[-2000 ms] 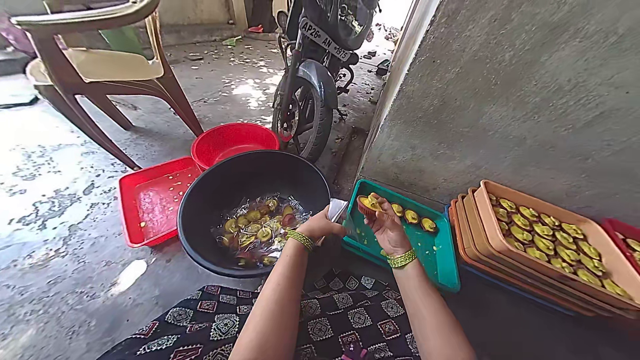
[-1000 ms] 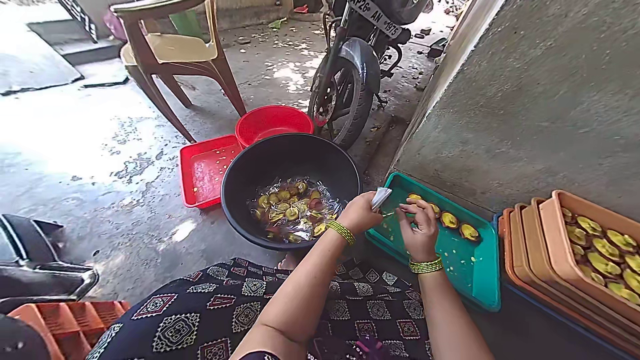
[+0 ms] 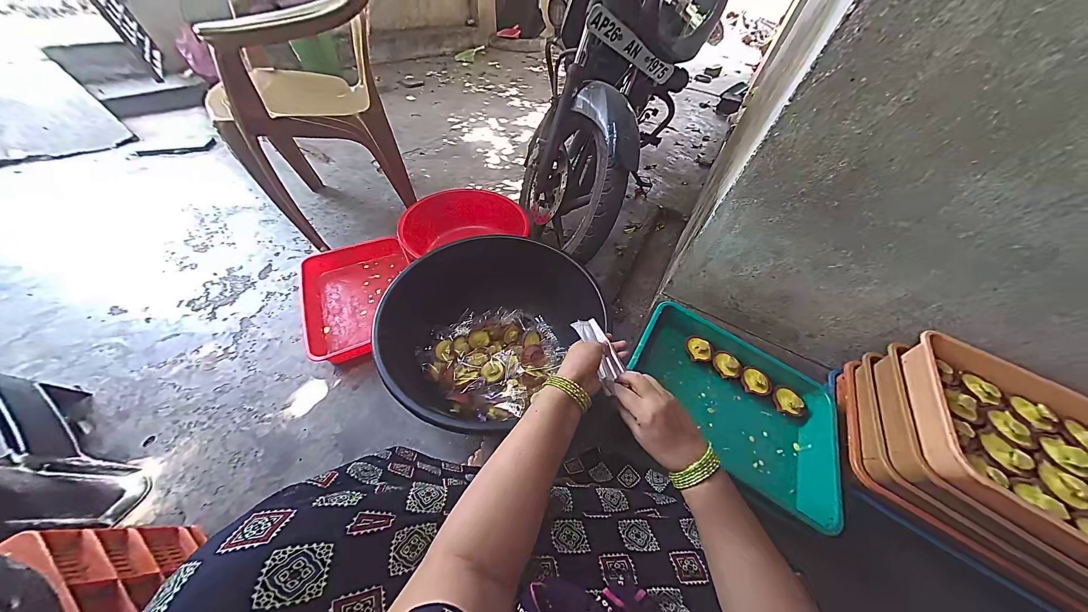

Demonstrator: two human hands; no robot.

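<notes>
My left hand [image 3: 586,364] is closed on a bundle of clear plastic packets [image 3: 605,344], above the right edge of a large black tub [image 3: 393,285]. Against the bundle's lower end rest the fingers of my right hand [image 3: 659,416]; whether they pinch a packet is not clear. Inside the tub lie many yellow-topped clay lamps [image 3: 493,370] in clear wrappers. A green plastic tray [image 3: 748,459] to the right holds a row of several yellow-filled clay lamps [image 3: 756,381], with small yellow crumbs about it.
Stacked orange trays [image 3: 926,433] stand by the wall, the top one full of similar lamps. Beyond the tub are a red basin [image 3: 463,217], a red tray [image 3: 340,297], a plastic chair [image 3: 297,93] and a motorcycle [image 3: 586,153]. An orange crate [image 3: 110,561] sits at lower left.
Two seconds ago my right hand held a lamp beside the green tray; now it has moved left to the packets in my left hand. The view has shifted.
</notes>
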